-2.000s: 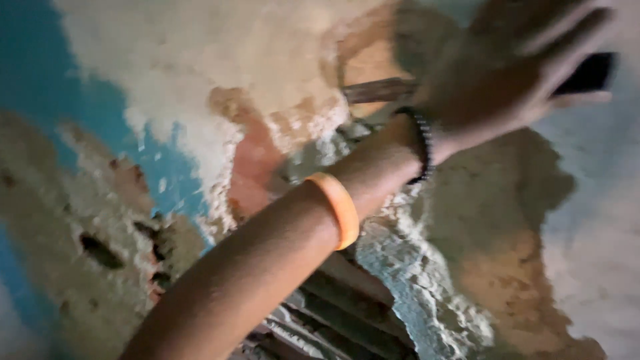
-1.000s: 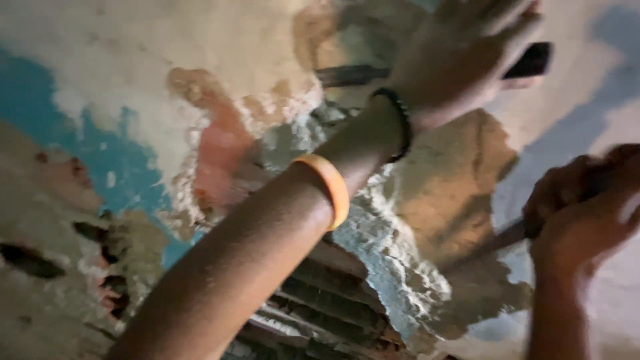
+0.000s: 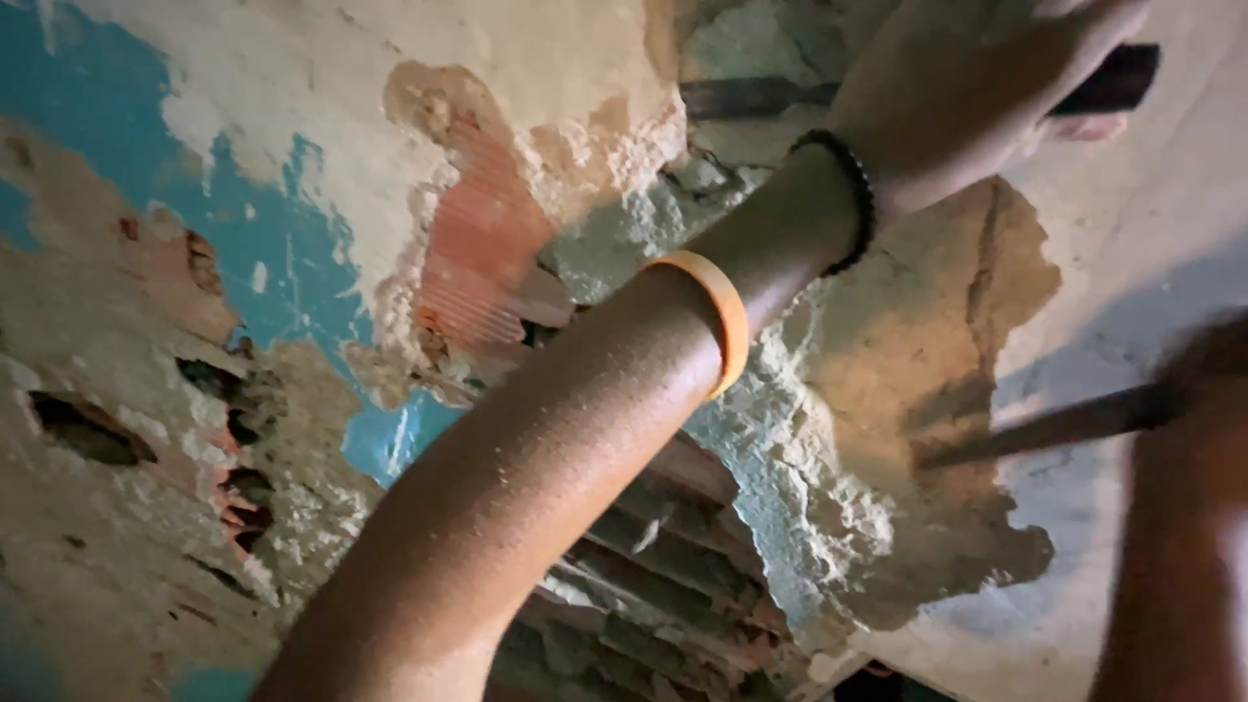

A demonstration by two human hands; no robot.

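Observation:
My left hand, its wrist in a black beaded bracelet and an orange band, grips a flat dark metal tool. The tool's blade points left across broken plaster, and its black end sticks out right of the hand. At the right edge my right hand, blurred and partly cut off, is closed around a long narrow metal tool. That tool's tip lies over the exposed brown patch of the wall surface. Flaking plaster runs below my left forearm.
Blue paint peels at the left beside dark holes. Ridged red clay block shows through the plaster. Broken ridged layers lie exposed below my forearm, and a dark opening is at the bottom edge.
My right hand with its narrow tool, out of view two seconds ago, has come in at the right. My left hand keeps hold of its tool. The view has shifted somewhat.

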